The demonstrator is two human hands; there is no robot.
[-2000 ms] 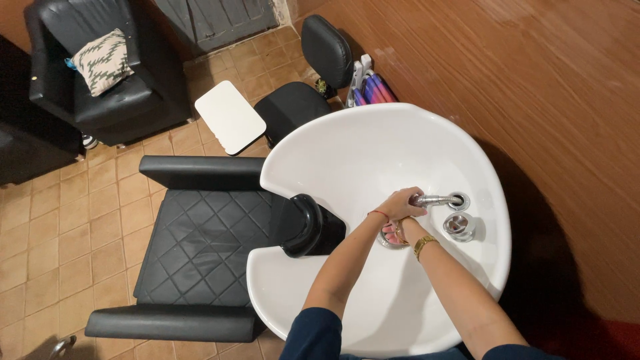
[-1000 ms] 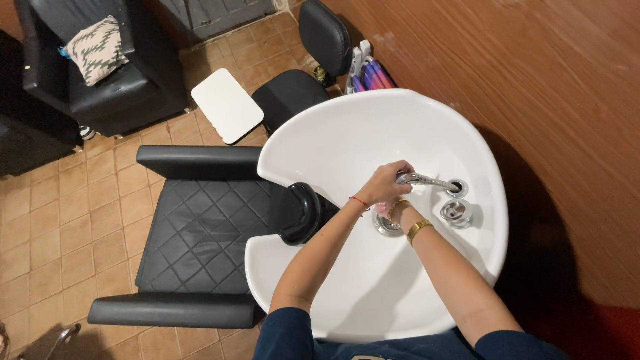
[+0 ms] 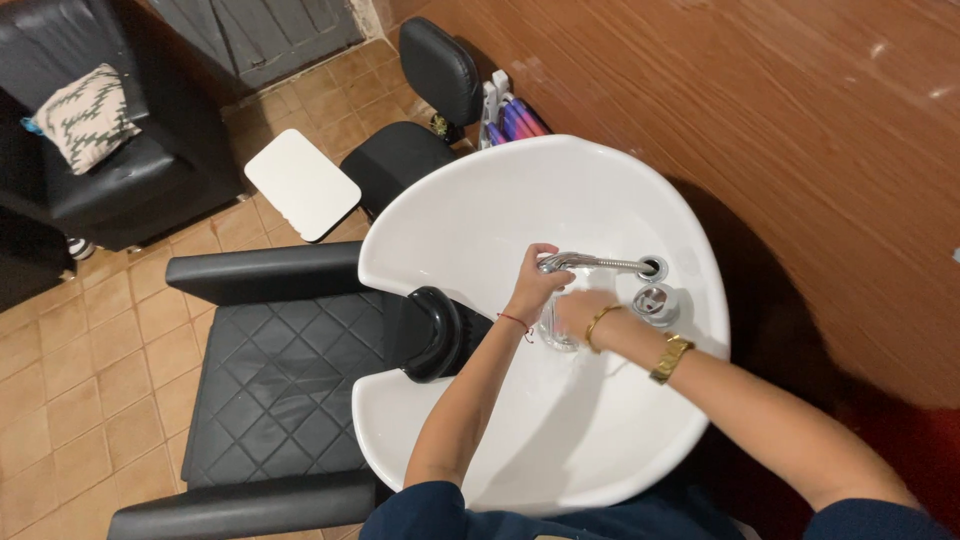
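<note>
My left hand [image 3: 537, 279], with a thin red string at its wrist, grips a chrome hand shower [image 3: 568, 261] over a white ceramic shampoo basin [image 3: 480, 202]. From the shower a metal hose [image 3: 619, 264] runs to a hole at the basin's right side. Blurred by motion, my right hand [image 3: 583, 313] is just below the shower head, beside the round metal drain [image 3: 559, 330]; what it may hold cannot be told. A gold bracelet and a gold watch are on that arm. Close to the right hand stands a chrome tap knob [image 3: 654, 302].
A black neck rest [image 3: 439, 334] sits in the basin's notch, next to a black quilted salon chair [image 3: 285, 390]. Beyond are a white board [image 3: 304, 184], a black stool [image 3: 401, 157] and an armchair [image 3: 120, 187] with a patterned cushion [image 3: 86, 116]. A wood-grain wall [image 3: 750, 97] rises behind the basin.
The right hand, near the drain before, has shifted a little right towards the tap knob, its arm angled out further. The left hand keeps its hold on the hand shower.
</note>
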